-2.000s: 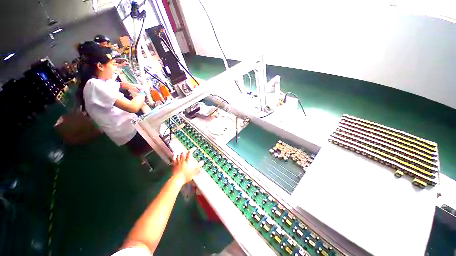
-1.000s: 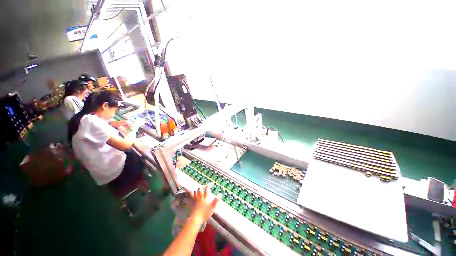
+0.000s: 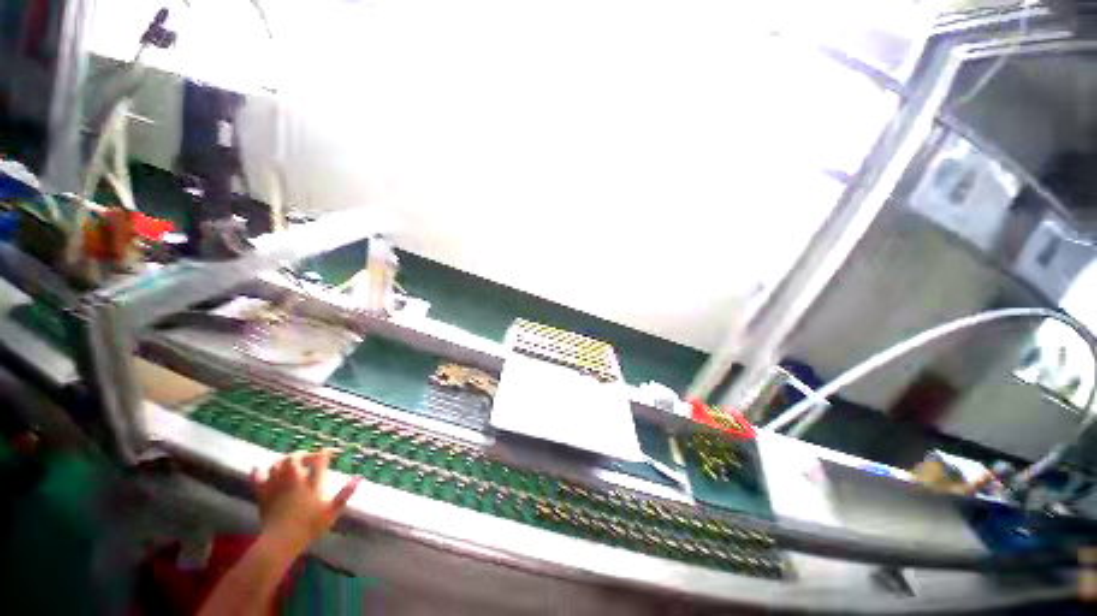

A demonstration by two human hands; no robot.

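My left hand [image 3: 295,499] is on the near rail [image 3: 445,520] at the lower left, palm down with fingers apart, at the edge of the green circuit board panels [image 3: 481,481]. It appears to hold nothing. The panels lie in two long rows, dotted with small parts; the picture is blurred. My right hand is out of the picture.
A white sheet [image 3: 563,409] lies behind the boards, with striped rows of parts [image 3: 563,347] at its back. Tan parts [image 3: 464,379] lie left of it; loose yellow-black parts [image 3: 716,455] and a red bin [image 3: 722,418] are right. A metal frame [image 3: 114,373] stands left.
The view has swung right, so the boards and sheet appear further left and the red bin shows. The seated person seen before is out of view. My left hand still rests on the rail.
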